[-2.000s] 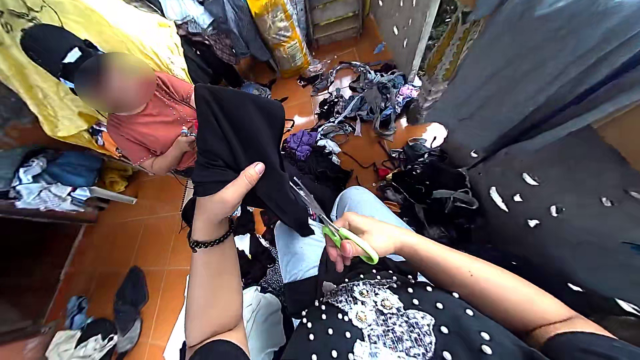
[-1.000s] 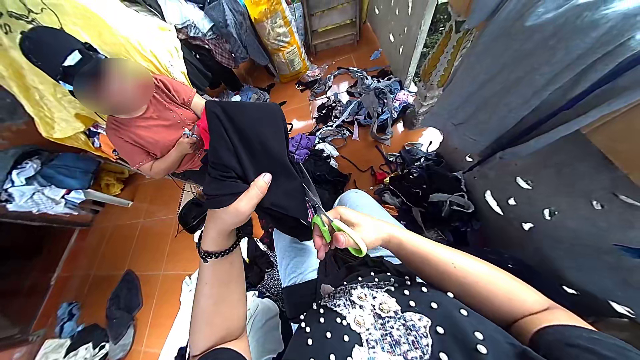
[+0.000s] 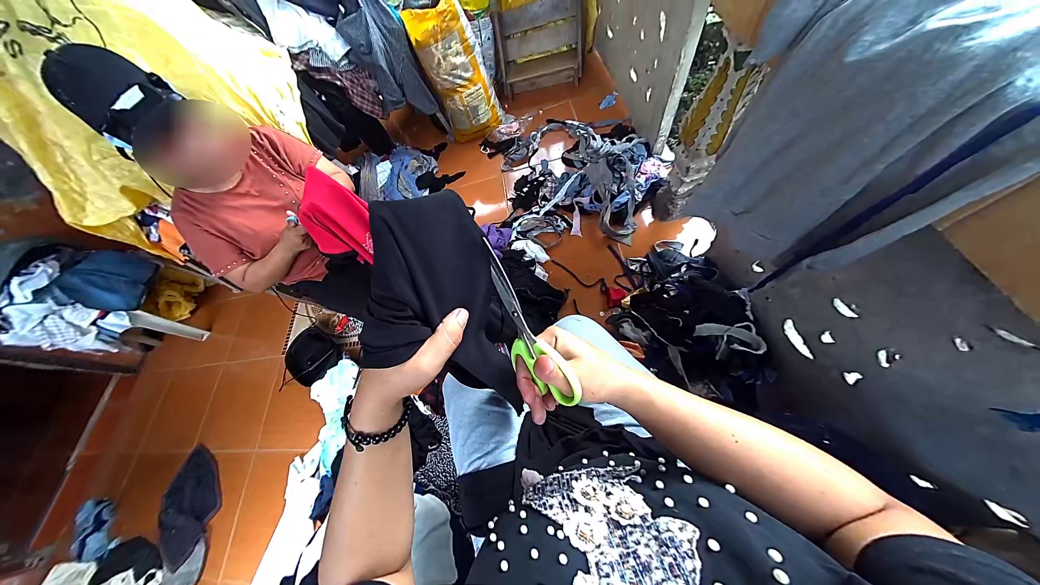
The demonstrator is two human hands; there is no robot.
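Observation:
My left hand (image 3: 418,357) holds a piece of black fabric (image 3: 422,260) up in front of me, thumb on the near side and the other fingers hidden behind the cloth. A dark beaded bracelet (image 3: 379,435) is around that wrist. In my right hand (image 3: 569,366) is a pair of scissors with green handles (image 3: 546,372), my fingers through the loops. Its blades point up and away along the right edge of the black fabric; whether cloth lies between them I cannot tell.
Across from me, at the left, a person (image 3: 244,195) in a cap holds red fabric (image 3: 333,215). Cut fabric strips (image 3: 593,175) and dark cloth scraps (image 3: 691,317) lie on the tiled floor. A grey wall (image 3: 894,366) with hanging sheeting stands at the right, a wooden ladder-like piece (image 3: 540,49) at the back.
Red fabric has come into view by the other person, beyond the black cloth. The black fabric in my left hand hangs differently. My right hand still holds the scissors at its right side.

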